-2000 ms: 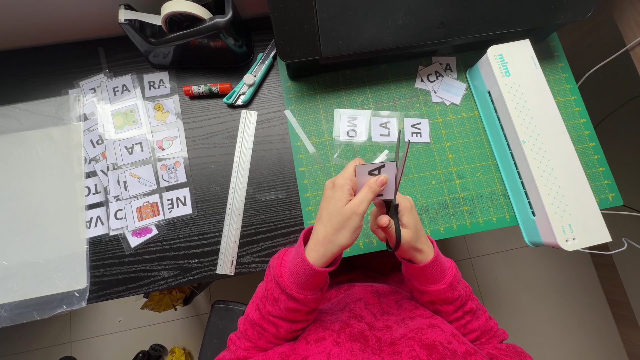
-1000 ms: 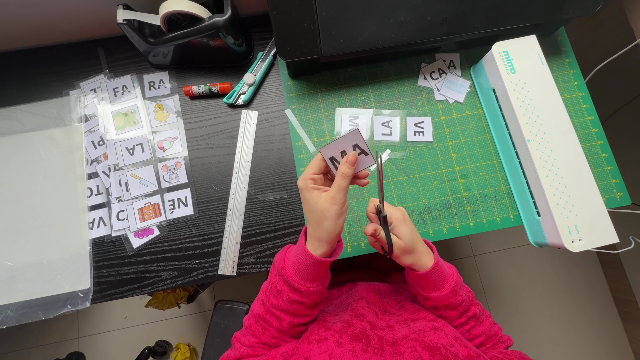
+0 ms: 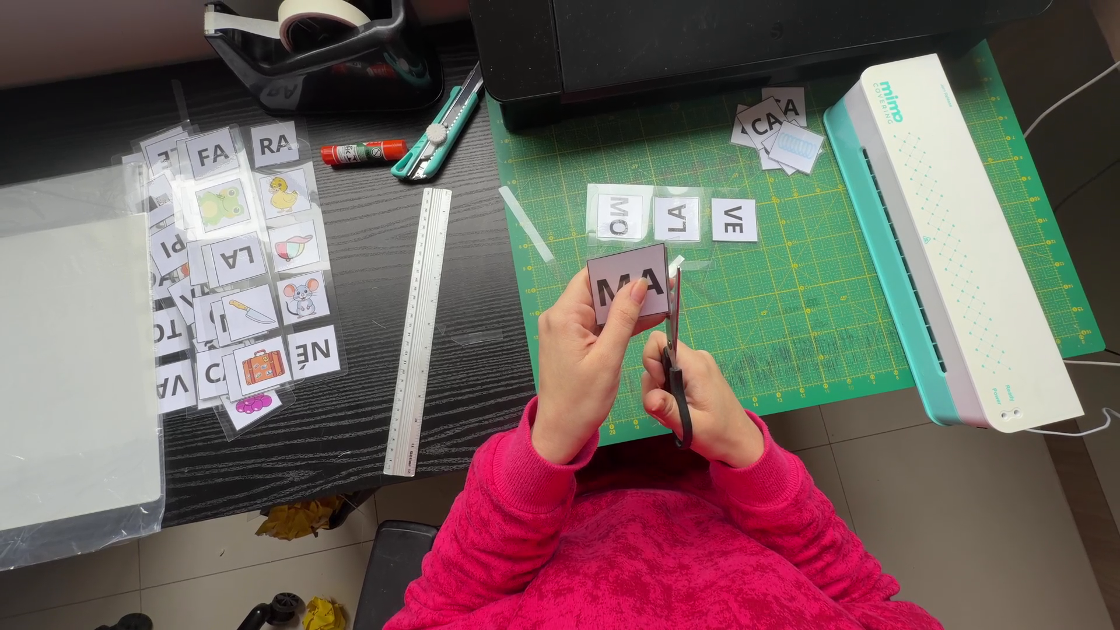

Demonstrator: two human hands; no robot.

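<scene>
My left hand (image 3: 582, 363) pinches a small laminated card (image 3: 623, 284) printed "MA", thumb on its face. In my right hand (image 3: 700, 394) are black-handled scissors (image 3: 672, 376), blades pointing up along the card's right edge; a thin clear-and-white sliver (image 3: 676, 262) shows by the blade tips. Beyond the hands, on the green cutting mat (image 3: 779, 350), lie the syllable cards "MO" (image 3: 619, 217), "LA" (image 3: 676, 219) and "VE" (image 3: 734, 220), the first two within clear film. A small pile of cut cards (image 3: 779, 131) rests farther back on the mat.
A white-and-teal laminator (image 3: 954, 245) stands at right, a black printer (image 3: 647, 48) behind. Left of the mat are a metal ruler (image 3: 418, 332), teal box cutter (image 3: 440, 127), glue stick (image 3: 363, 152), tape dispenser (image 3: 341, 70), laminated card sheets (image 3: 302, 210) and clear pouches (image 3: 79, 367).
Since two seconds ago, the card in my left hand has been turned so its "MA" reads upright. The scissors moved off it, then came back to its right edge.
</scene>
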